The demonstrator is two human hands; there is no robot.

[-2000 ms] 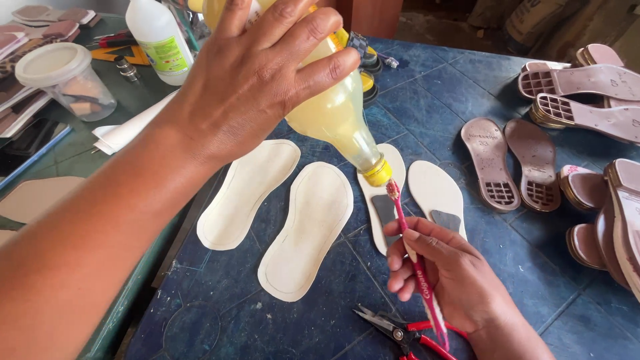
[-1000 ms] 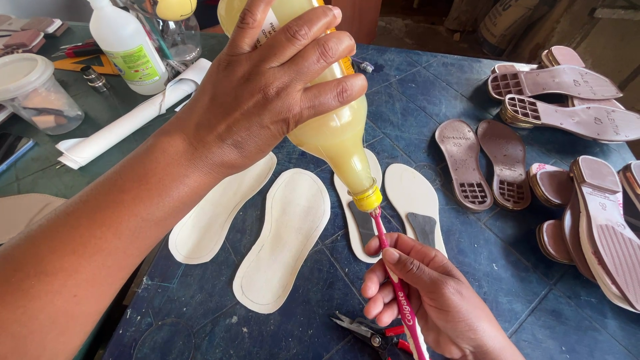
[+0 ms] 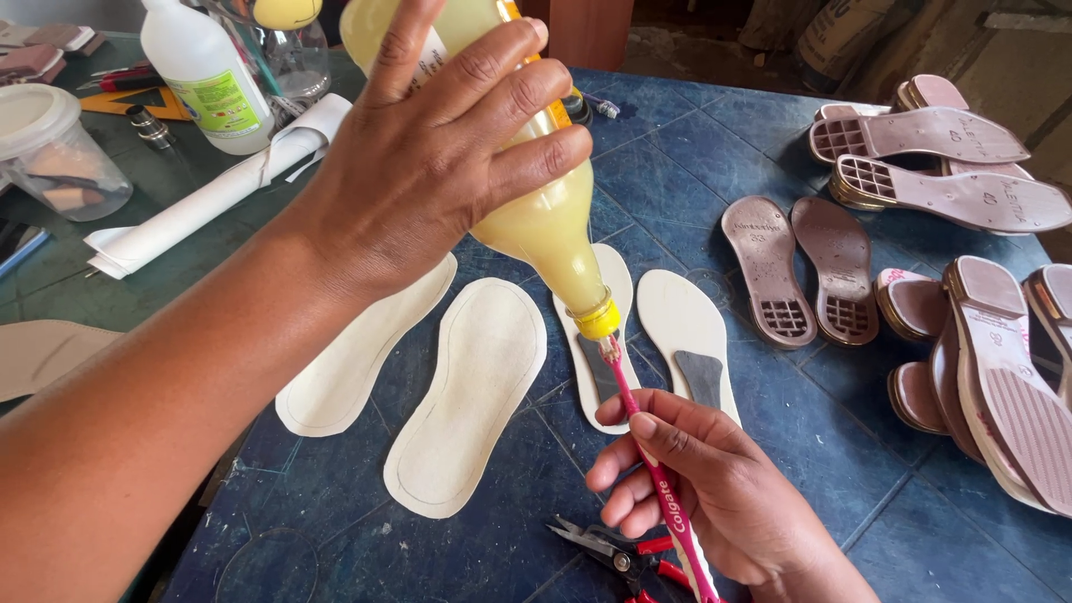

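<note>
My left hand point(image 3: 452, 159) grips a clear plastic bottle point(image 3: 557, 226) of yellowish liquid, tilted neck down. Its yellow neck ring meets the bristles of a pink and white Colgate toothbrush point(image 3: 666, 494), which my right hand point(image 3: 703, 477) holds by the handle, head up. Below the bottle lie two cream insole-shaped pieces point(image 3: 469, 394) with drawn outlines, one partly behind my left forearm. Two white insoles point(image 3: 682, 318) with grey patches lie behind the toothbrush and right hand. Red-handled snips point(image 3: 620, 557) rest by the near edge, partly hidden.
Brown shoe soles point(image 3: 758, 268) and stacked heeled soles point(image 3: 997, 377) lie at the right. At the left are a rolled white sheet point(image 3: 218, 188), a white bottle point(image 3: 209, 84) with a green label, a lidded plastic tub point(image 3: 63, 155) and a metal fitting point(image 3: 151, 126).
The bottle stays tilted neck down at the toothbrush head throughout, with both hands keeping their holds. The view has shifted somewhat.
</note>
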